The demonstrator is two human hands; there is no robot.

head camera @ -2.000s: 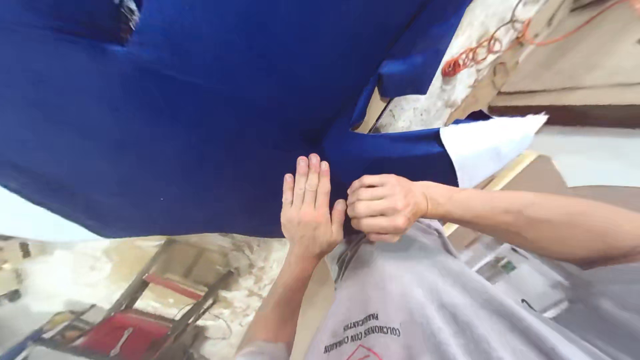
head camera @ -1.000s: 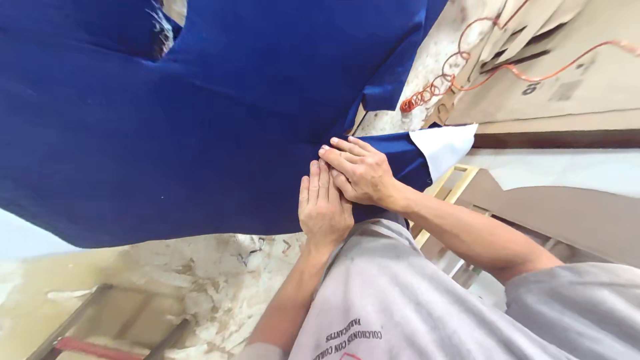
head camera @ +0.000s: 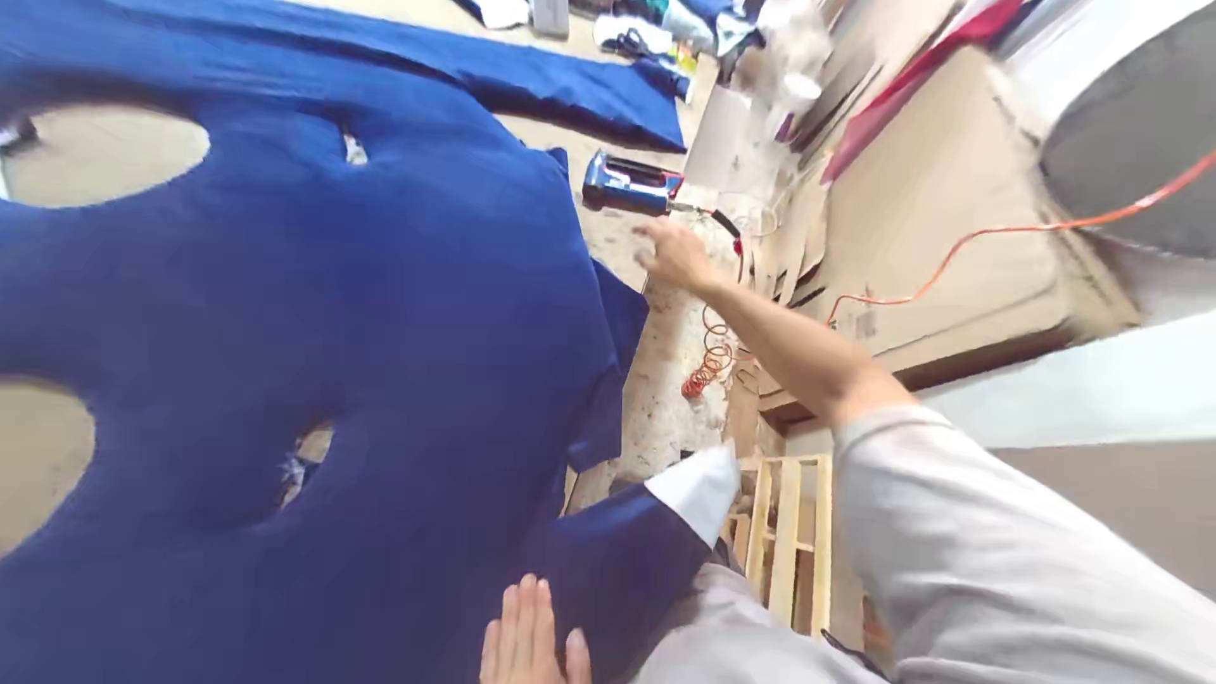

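Blue fabric [head camera: 427, 313] with several cut openings spreads over a work surface [head camera: 128, 157]. My left hand [head camera: 532, 636] lies flat on the fabric at the bottom of the view, fingers extended. My right hand [head camera: 673, 252] is stretched out over the surface's far right part, with nothing in it. Just beyond its fingers lies a blue and black pneumatic stapler [head camera: 629, 185], joined to an air hose [head camera: 727, 226]. A fabric flap with a white underside [head camera: 701, 489] hangs over the near edge beside my body.
A coiled orange hose [head camera: 698, 380] lies below at the right, and its line crosses large cardboard sheets [head camera: 959, 228]. A wooden slatted frame [head camera: 787, 541] stands near my right side. Cloth scraps and a white cup [head camera: 800, 92] are at the far end.
My right hand has left the fabric beside my left hand and moved out toward the stapler. My left hand remains on the fabric. The view has swung to the far right.
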